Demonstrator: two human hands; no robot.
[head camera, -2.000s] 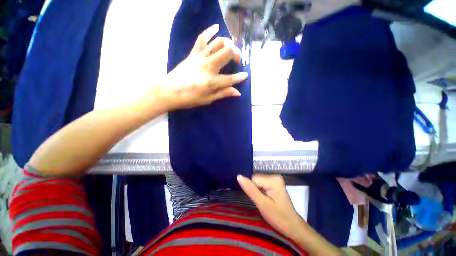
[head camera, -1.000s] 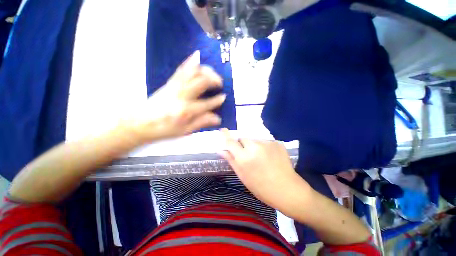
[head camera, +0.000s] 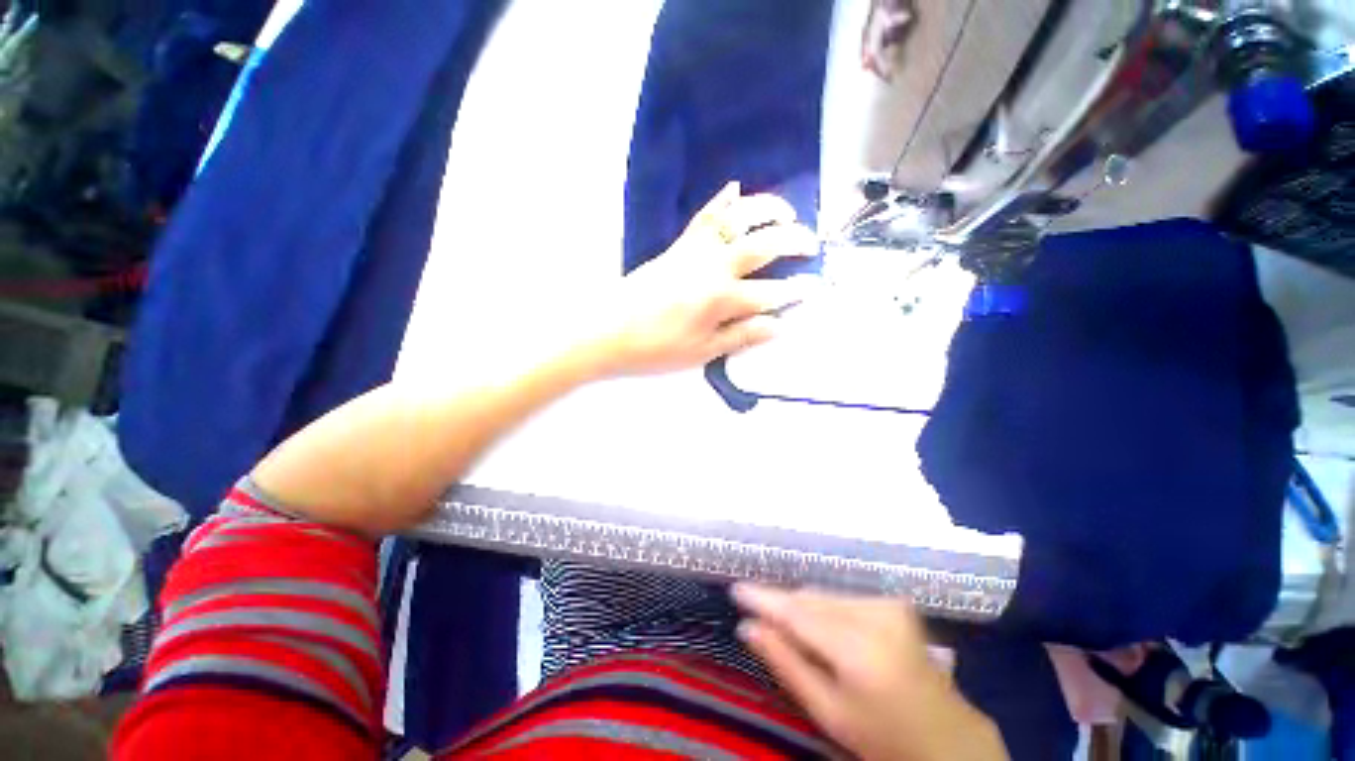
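The navy cut piece lies flat on the white table, running back to the left of the sewing machine head. My left hand rests on its near end, fingers bent, beside the brightly lit presser foot. Whether the fingers pinch the cloth is hard to tell. My right hand is slightly blurred, below the table's front edge, fingers apart, with no cloth seen in it.
The navy stack lies right of the needle. Long navy panels drape over the left side. A small dark curved item lies on the table. The ruler runs along the front edge. A blue-handled tool is at far right.
The navy piece has moved away from me past the foot, baring the table and the dark curved item. My right hand has dropped back below the table edge. The camera view has shifted.
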